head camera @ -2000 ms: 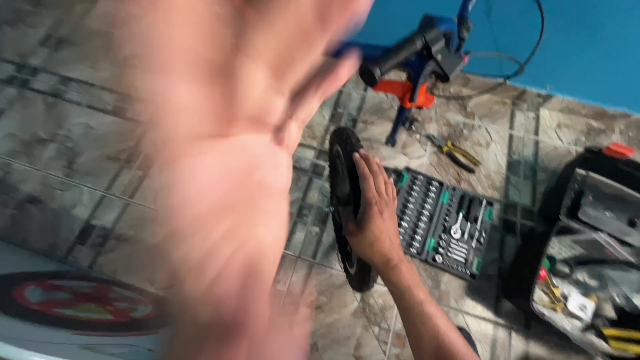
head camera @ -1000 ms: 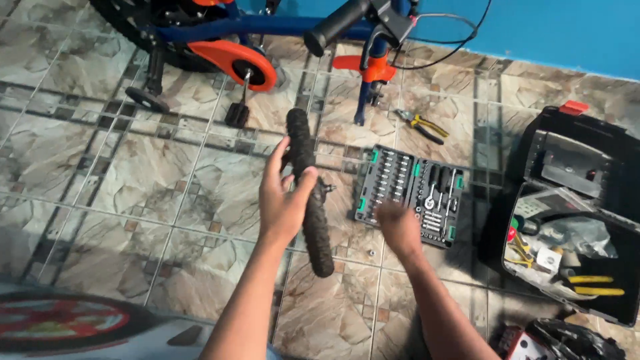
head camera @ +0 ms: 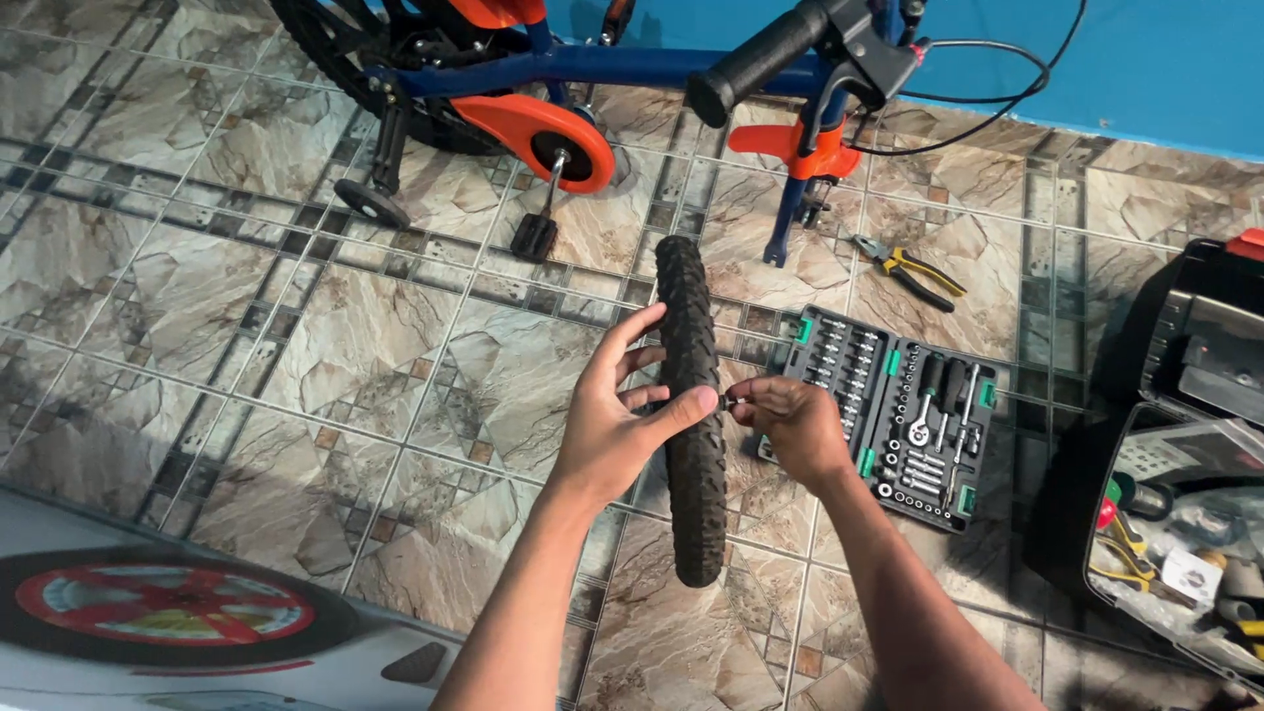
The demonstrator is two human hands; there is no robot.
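Note:
My left hand (head camera: 632, 410) grips a small bicycle wheel by its knobby black tyre (head camera: 694, 474), thumb across the tread and fingers on the left side. The wheel stands nearly edge-on to the view. At its right side, the fingertips of my right hand (head camera: 790, 420) pinch a small metal part at the axle end; the part is mostly hidden. Behind the right hand lies an opened socket set (head camera: 879, 415) with a ratchet, bits and sockets. Beyond the wheel stands a blue and orange bicycle (head camera: 632, 65), its fork (head camera: 787, 212) without a wheel.
Combination pliers (head camera: 908, 274) with yellow and black handles lie on the tiled floor near the fork. An opened black toolbox (head camera: 1106, 494) with mixed tools stands at the right. A pale surface with a printed red wheel (head camera: 163, 604) fills the lower left. A blue wall runs behind.
My right hand has moved from over the socket set to the wheel's axle end. Two seconds ago it held the wheel's right side. My left hand keeps hold of the tyre.

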